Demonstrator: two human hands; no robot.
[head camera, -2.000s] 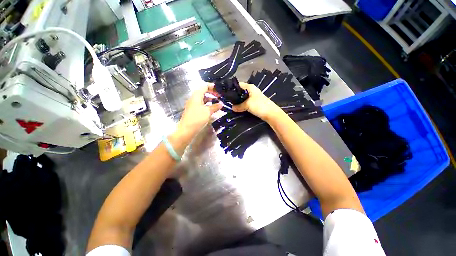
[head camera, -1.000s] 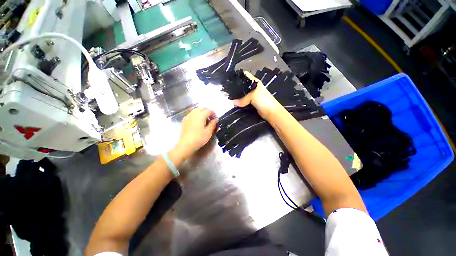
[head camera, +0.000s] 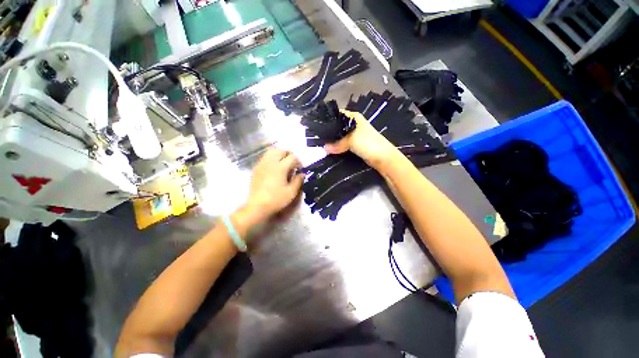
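Note:
My right hand (head camera: 359, 140) is shut on a zipper bundle (head camera: 326, 124), held over the metal table (head camera: 280, 287) with its cut ends fanned towards the machine. My left hand (head camera: 275, 180) is just left of it, with fingers curled near the end of the zippers on the table; whether it holds a small thing is hidden. More black zippers (head camera: 340, 183) with pale centre lines lie fanned under and around my right hand. Another crossed group of zippers (head camera: 324, 82) lies behind the bundle.
The white sewing machine (head camera: 59, 150) with a yellow plate (head camera: 165, 201) stands at left. A black fabric pile (head camera: 45, 280) is at far left. A blue crate (head camera: 595, 241) with black pieces is at right. Black bundles (head camera: 436, 94) lie on a side stand. A black cord (head camera: 397, 255) lies near the table edge.
My left hand has come away from the bundle, back towards me. My right hand keeps hold of the bundle, which has turned and now stands apart from the crossed zippers behind.

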